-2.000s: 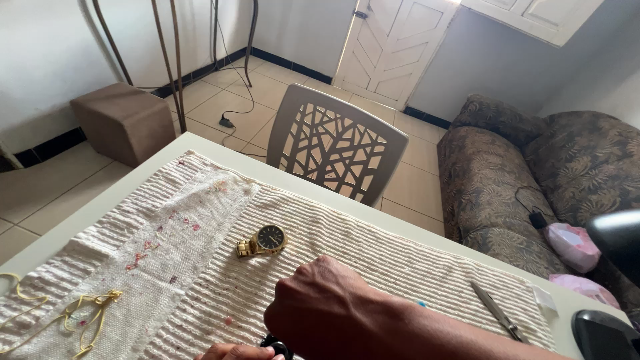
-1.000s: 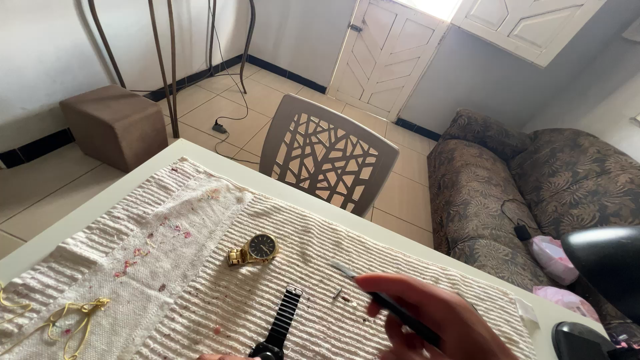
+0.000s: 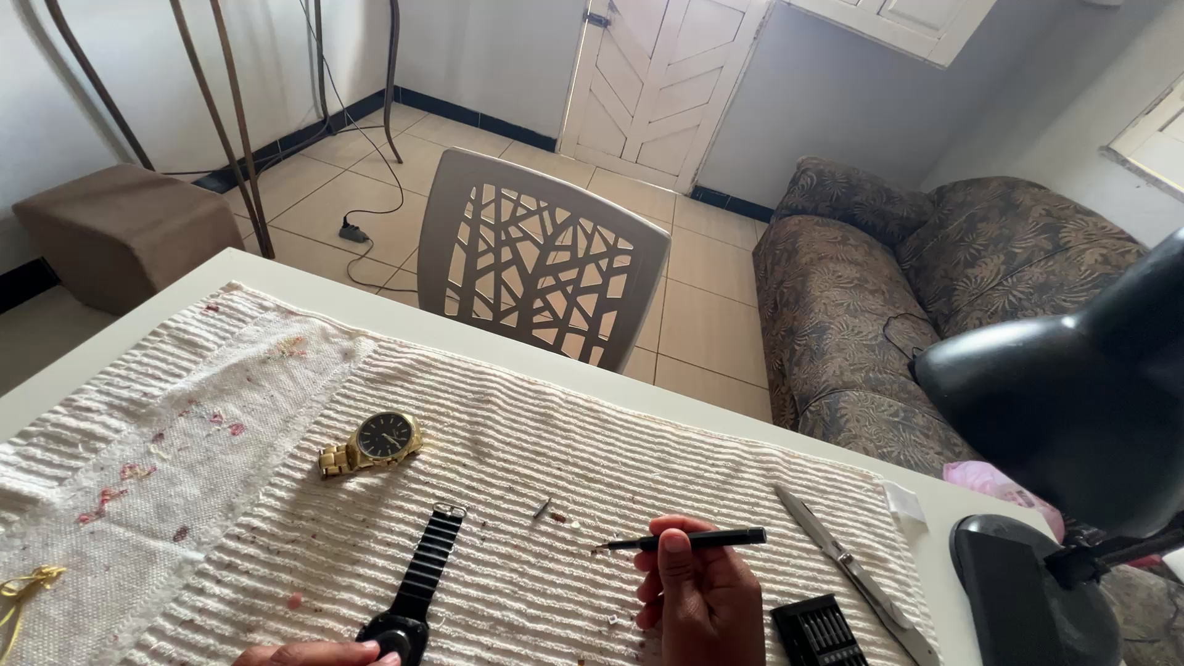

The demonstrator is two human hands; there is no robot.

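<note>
My right hand [image 3: 698, 592] holds a slim black precision screwdriver [image 3: 712, 537] between thumb and fingers, its tip pointing left just above the ribbed cloth. The fingers of my left hand [image 3: 319, 653] rest on the case of a black wristwatch [image 3: 398, 632] at the bottom edge; its black strap extends up the cloth. Above it lies a gold watch with a black dial [image 3: 384, 435]. A few tiny parts [image 3: 557, 515] lie between the strap and the screwdriver tip. Right of my right hand are a black bit case [image 3: 819, 633] and metal tweezers [image 3: 856, 573].
A ribbed white cloth [image 3: 499, 407] covers much of the white table [image 3: 305, 289]. A black desk lamp [image 3: 1045, 398] stands at the right, its base on the table. Yellow cord [image 3: 28, 587] lies at the far left. Beyond the table are a chair [image 3: 546, 259] and a patterned sofa [image 3: 832, 305].
My right hand, earlier reaching across toward the black watch, has moved right and now holds the screwdriver. The bit case has come into view at the lower right.
</note>
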